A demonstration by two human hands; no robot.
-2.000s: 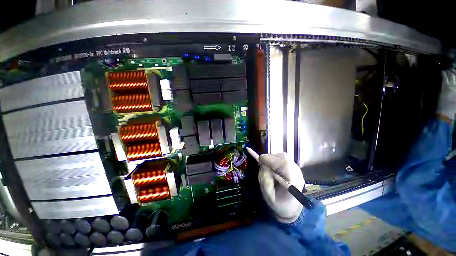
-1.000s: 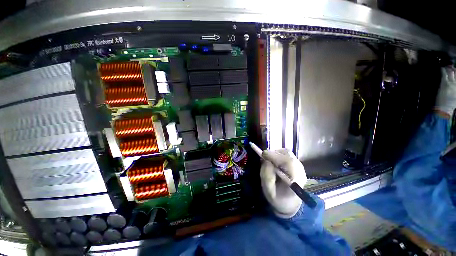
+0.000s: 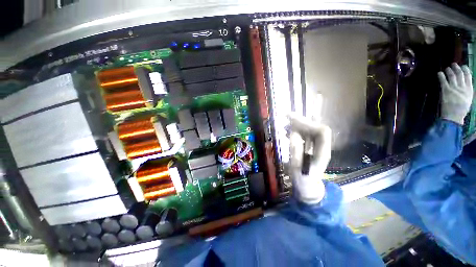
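The large green circuit board (image 3: 201, 194) lies in its black carrier (image 3: 209, 32). It bears orange-copper chokes (image 3: 140, 138), a small toroidal choke (image 3: 236, 156), silver-white rectangles (image 3: 57, 141) at left and grey-ended cylinders (image 3: 111, 226) along the front. My right hand (image 3: 311, 151), in a white glove, is over the rail just right of the board, not touching it, and blurred. It is closed around a slim marker pen (image 3: 308, 160); a dark part shows between the fingers, and its tip cannot be made out clearly. My left hand is not in view.
A reddish-brown bar (image 3: 259, 78) edges the carrier. Right of it are bright metal rails, a pale panel (image 3: 334, 78) and a yellow wire (image 3: 380, 96). Another worker's white-gloved hand (image 3: 456, 94) and blue sleeve are at far right. A pale metal rail (image 3: 130, 26) runs along the back.
My right hand has lifted off the board beside the toroidal choke and moved right, turning upright. The board sits slightly further left in view. The other worker's hand now shows spread fingers.
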